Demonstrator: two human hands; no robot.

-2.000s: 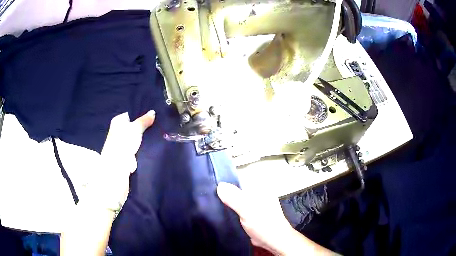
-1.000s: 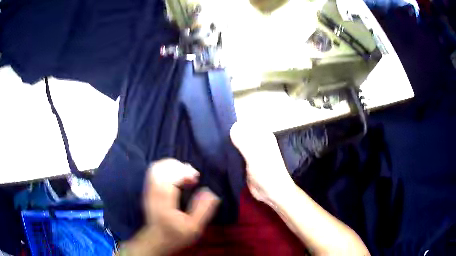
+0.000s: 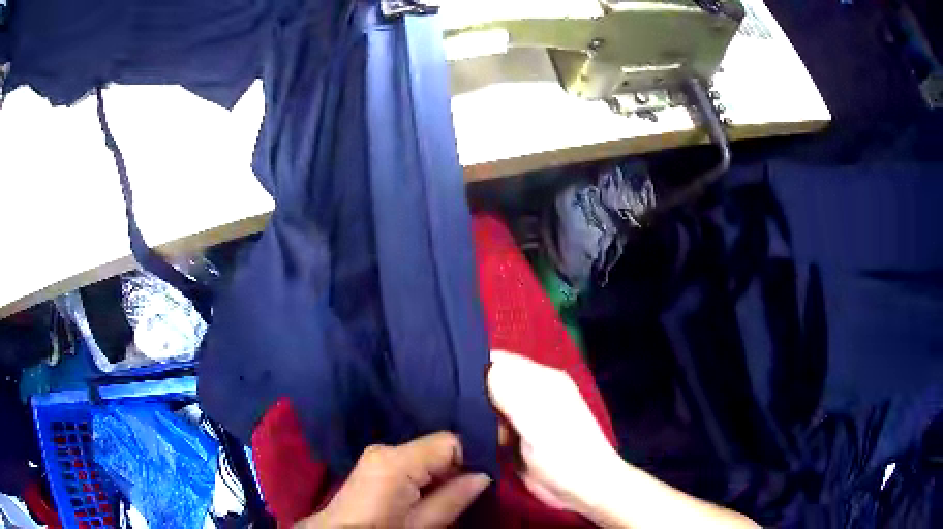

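Note:
A dark navy garment piece (image 3: 310, 238) runs from the presser foot (image 3: 405, 6) at the top edge down over the table edge to the lap. Its folded hem (image 3: 419, 196) is a straight, lighter blue band along the right side. My left hand (image 3: 419, 480) pinches the cloth near the bottom of the band, at the lower middle. My right hand (image 3: 548, 424) holds the band's right edge beside it, its fingers partly hidden by the cloth. The olive-green sewing machine (image 3: 651, 52) shows only in part at the top.
A white table (image 3: 186, 207) curves across the view. A navy garment stack (image 3: 134, 47) lies on it at left, with a dark cord (image 3: 122, 186) hanging down. A bent dark lever (image 3: 713, 134) is at the machine's lower right. A blue crate (image 3: 78, 455) stands lower left; dark cloth (image 3: 869, 300) lies at right.
The view has tilted down, showing more lap and crate. Both hands have moved down toward the lap. My left hand has left the cloth beside the machine and now pinches near my right hand.

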